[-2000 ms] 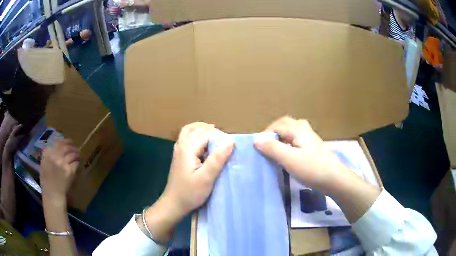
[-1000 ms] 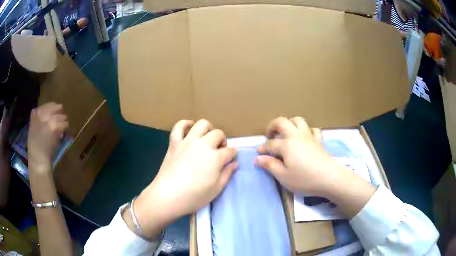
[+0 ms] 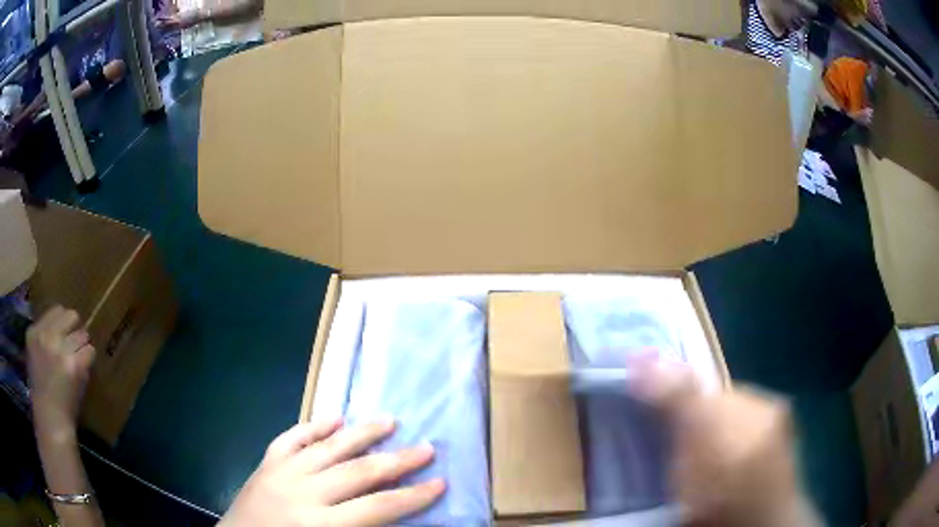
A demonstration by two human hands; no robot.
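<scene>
An open brown carton with a white foam rim lies before me. Two units in bluish-white wrap lie in it, one on the left and one on the right. A plain brown accessory box sits between them. My left hand rests flat on the left wrapped unit, fingers spread, holding nothing. My right hand is strongly blurred over the right unit. A thin pale strip shows at its fingertips; whether it is gripped, and whether it is the leaflet, cannot be told.
The carton's wide lid stands up behind the contents. A neighbouring carton stands at left, with another person's hand beside it. Another open carton is at right. White papers lie on the green worktop.
My left hand has moved down and left, off the wrap's top end, and lies flat. My right hand has moved right and down. The leaflet no longer lies visibly on the right unit. The view has shifted.
</scene>
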